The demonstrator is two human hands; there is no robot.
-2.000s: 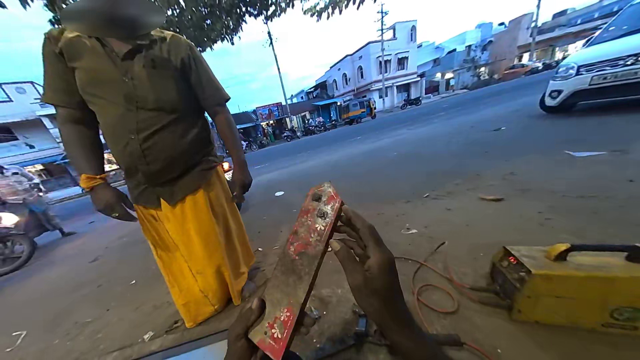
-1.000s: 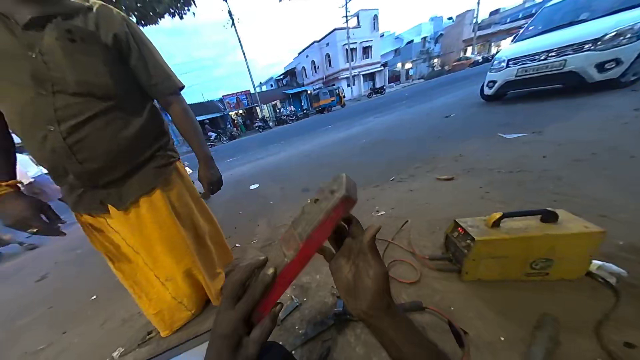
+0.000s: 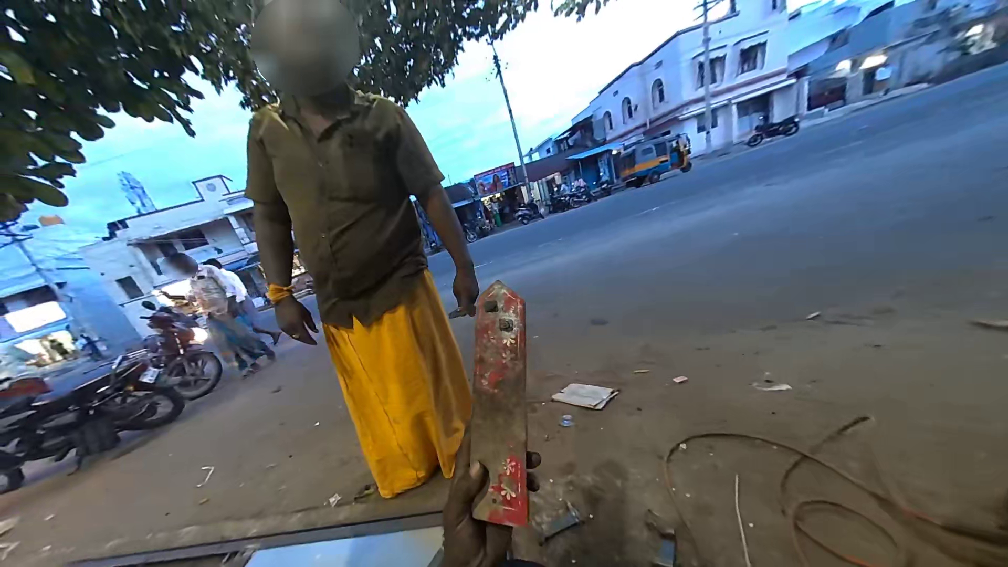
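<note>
A long, worn bar [image 3: 501, 402] with chipped red paint, small painted flowers and a pointed top stands nearly upright at the middle of the view. Two dark square holes or studs show near its tip. Around its lower end my left hand [image 3: 472, 504] is closed, the thumb on the near side and fingertips showing past the right edge. My right hand is out of view. Behind the bar stands a person [image 3: 342, 213] in a dark shirt and a yellow wrapped cloth, arms hanging down.
A metal frame edge [image 3: 260, 543] with a pale panel lies at the bottom. Cable loops [image 3: 795, 504] lie on the ground at the right. Folded paper [image 3: 586, 395] rests beyond the bar. Parked motorcycles [image 3: 102, 402] stand at the left, and an auto rickshaw [image 3: 654, 160] across the road.
My right hand has left the bar and gone from view. The bar, tilted before, now stands nearly upright. The view has swung left, so the yellow welding machine and white car no longer show.
</note>
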